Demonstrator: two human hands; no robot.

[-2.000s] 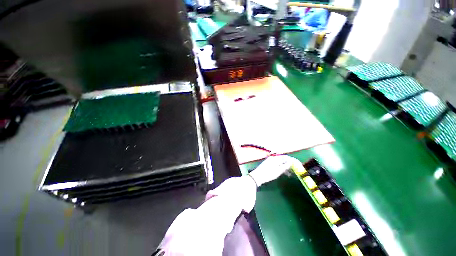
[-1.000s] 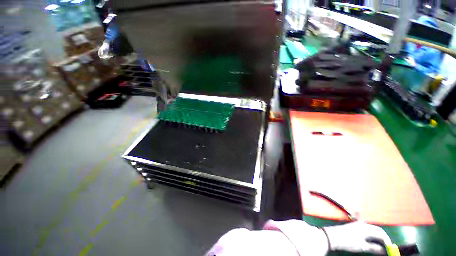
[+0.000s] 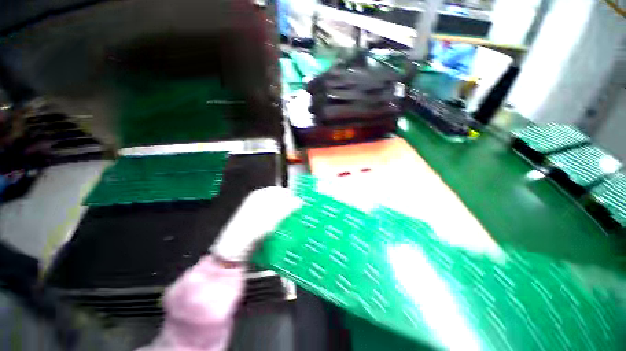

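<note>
A long green circuit board [image 3: 357, 253] is held solder side up, slanting from the centre to the lower right, with rows of small pale marks and a bright glare. My left hand [image 3: 257, 218], in a white glove and pink sleeve, grips its left end. My right hand is not in view; the board's right end runs towards the picture's edge. Another green board [image 3: 161, 177] lies on the black top of a cart or stack [image 3: 151, 236] at the left. The image is blurred.
An orange mat [image 3: 357, 154] lies behind the board on the green bench [image 3: 446, 161], with small dark red items. Black equipment [image 3: 357, 96] with a red display stands at its far end. Rows of boards [image 3: 556, 137] lie at the right. A dark upright panel [image 3: 185, 68] rises behind the cart.
The held board now shows its green solder side and spans the view's lower right; earlier its black and yellow components faced up. My left hand is higher and nearer the cart. The view has swung back right.
</note>
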